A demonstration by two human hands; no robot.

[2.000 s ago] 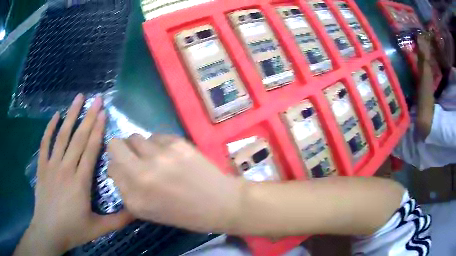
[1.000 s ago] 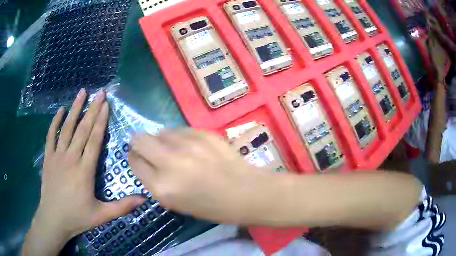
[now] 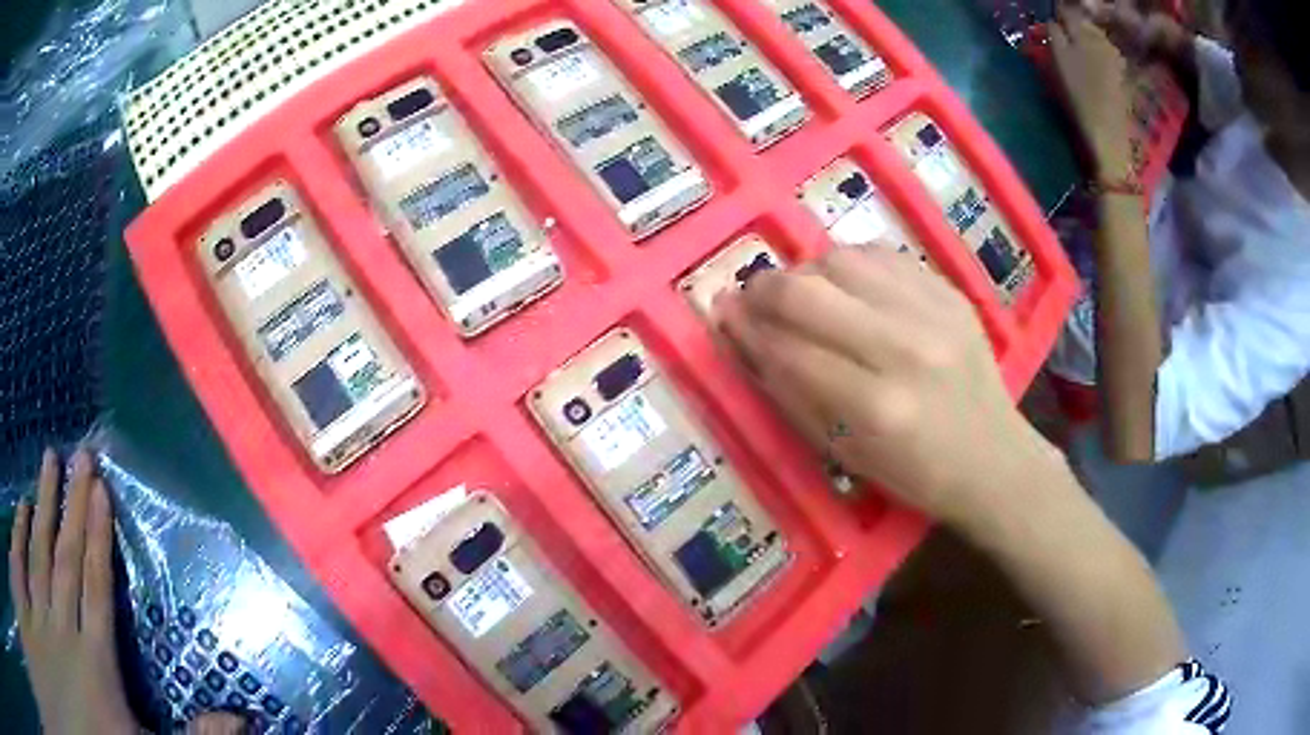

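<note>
The red foam tray [image 3: 474,381] fills the middle, with gold phone housings [image 3: 661,481] lying backs up in its pockets. My right hand [image 3: 876,373] is over a phone housing in the near row, its fingertips at the camera end of that phone. Whether it holds a small part is hidden by the fingers. My left hand [image 3: 72,610] lies at the lower left, partly cut off, fingers extended flat on the clear lens sheet [image 3: 216,668] with small black rounded squares.
A dark second sheet [image 3: 50,273] in crinkled plastic is at the left edge. A cream-yellow dot sheet [image 3: 273,65] lies behind the tray. Another person's arm [image 3: 1128,287] reaches to a further red tray [image 3: 1161,122] at upper right. The bench [image 3: 180,359] is glossy green.
The view has shifted right, so the tray sits further left. My right hand has moved from the lens sheet to a phone in the tray. My left hand stays on the sheet.
</note>
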